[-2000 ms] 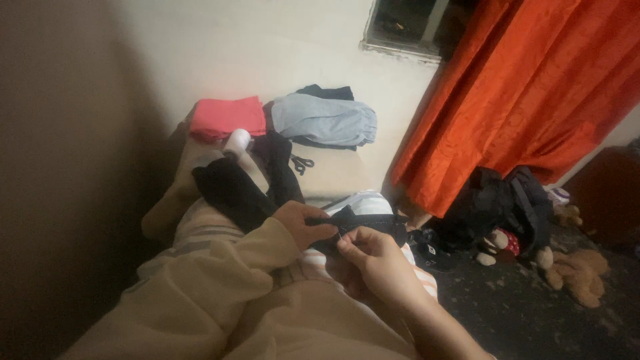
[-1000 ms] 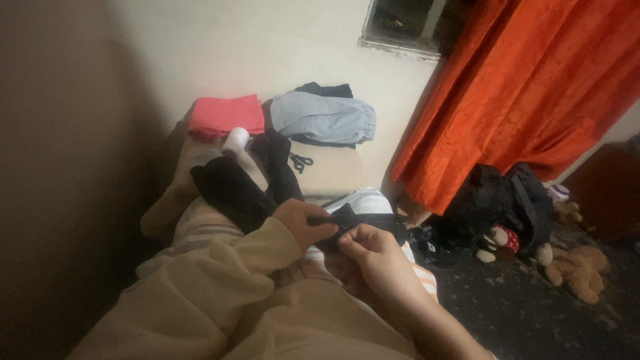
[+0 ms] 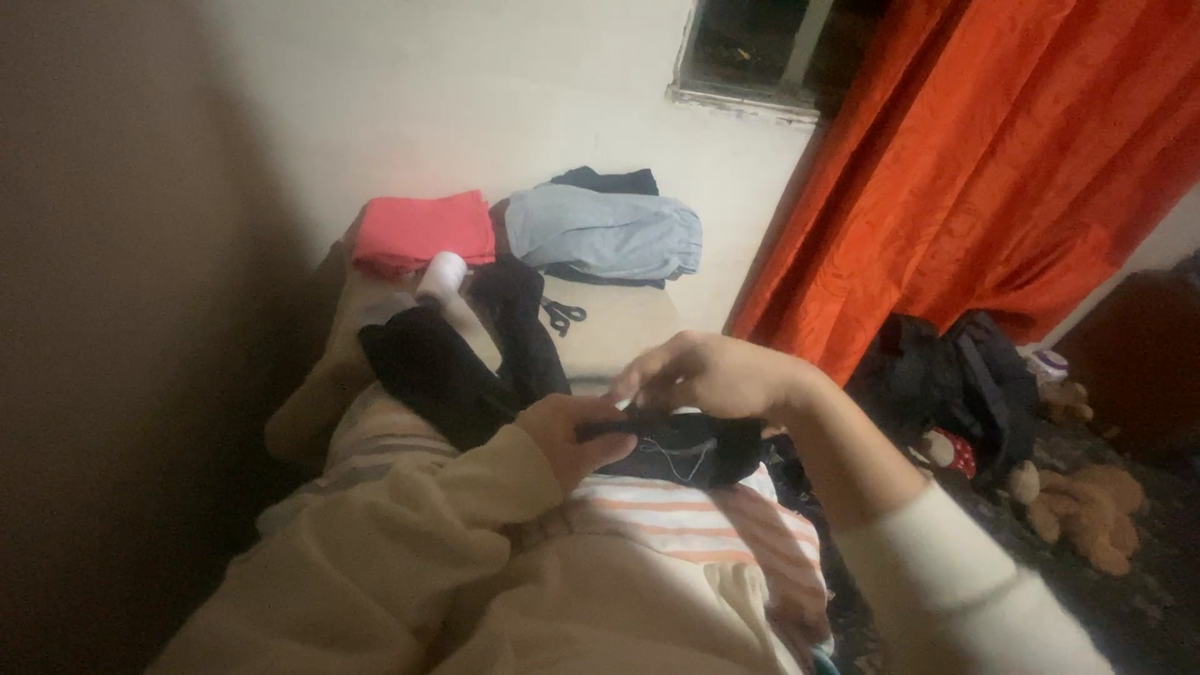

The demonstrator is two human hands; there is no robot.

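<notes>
Black fabric (image 3: 689,450) lies across my lap over striped cloth, with a loose pale thread curling on it. My left hand (image 3: 577,436) pinches an edge of this fabric between thumb and fingers. Just above and to the right, my right hand (image 3: 698,375) is bent over the same edge, its fingertips close to my left fingers; whether it holds a needle or thread is too blurred to tell. More black fabric (image 3: 436,375) extends to the left over my leg. Black-handled scissors (image 3: 562,315) and a white thread spool (image 3: 442,277) lie beyond my hands.
Folded pink cloth (image 3: 424,230) and folded grey-blue clothing (image 3: 605,230) rest against the wall on a pale padded surface (image 3: 628,328). An orange curtain (image 3: 956,169) hangs at the right. Dark bags (image 3: 975,394) and a brown stuffed toy (image 3: 1087,511) are on the floor.
My right hand has risen and turned over the top of the black fabric, its forearm now lifted to the right. The pale thread on the fabric shows plainly now. My left hand still pinches the fabric.
</notes>
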